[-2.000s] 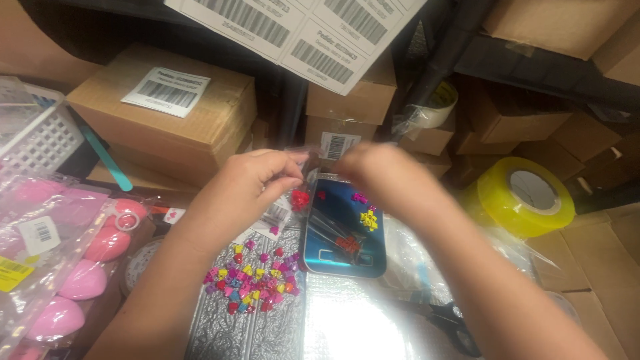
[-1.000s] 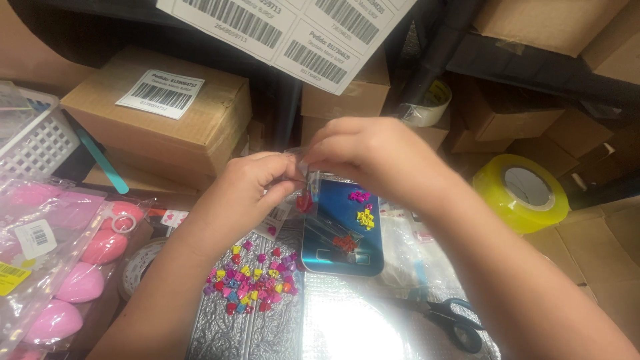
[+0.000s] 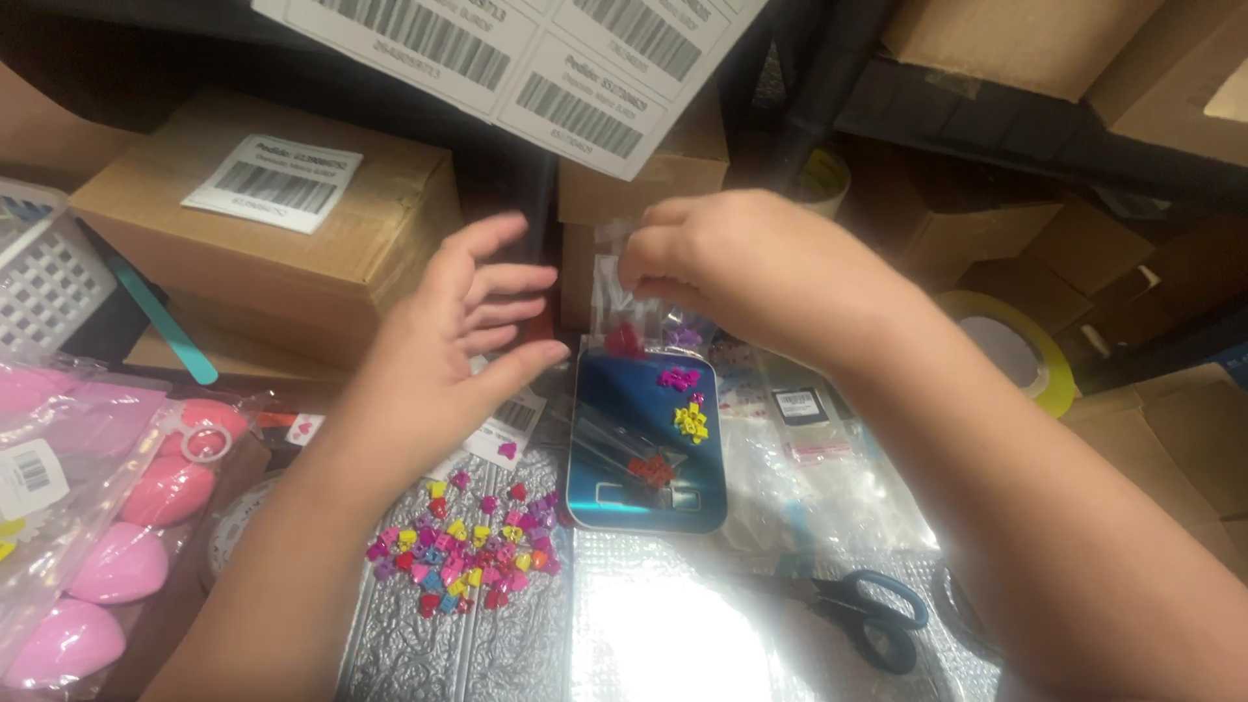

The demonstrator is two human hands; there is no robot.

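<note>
My left hand [image 3: 483,312] is empty, fingers spread, left of a blue metal tin lid [image 3: 634,419]. Above the lid's far edge, my right hand [image 3: 682,253] pinches the top of a small clear plastic bag [image 3: 614,292] with red beads [image 3: 624,341] at its bottom. Magenta beads [image 3: 679,378], yellow beads [image 3: 691,423] and a clear bag with orange-red beads [image 3: 651,470] lie on the lid. A loose pile of mixed coloured beads [image 3: 468,551] lies on the silver textured surface, left of the lid. Purple beads [image 3: 684,336] show behind the lid.
Dark-handled scissors [image 3: 877,614] lie at the front right, near clear plastic bags [image 3: 829,487]. Yellow tape [image 3: 1053,361] stands at right. At left are packaged pink sponges [image 3: 117,564], a white basket [image 3: 49,273] and a teal stick [image 3: 166,322]. A cardboard box [image 3: 390,214] and hanging label sheet [image 3: 546,78] are behind.
My left hand has let go of the small bag and moved left, its fingers now spread. Both hands were together at the bag one second ago. My right hand still holds it.
</note>
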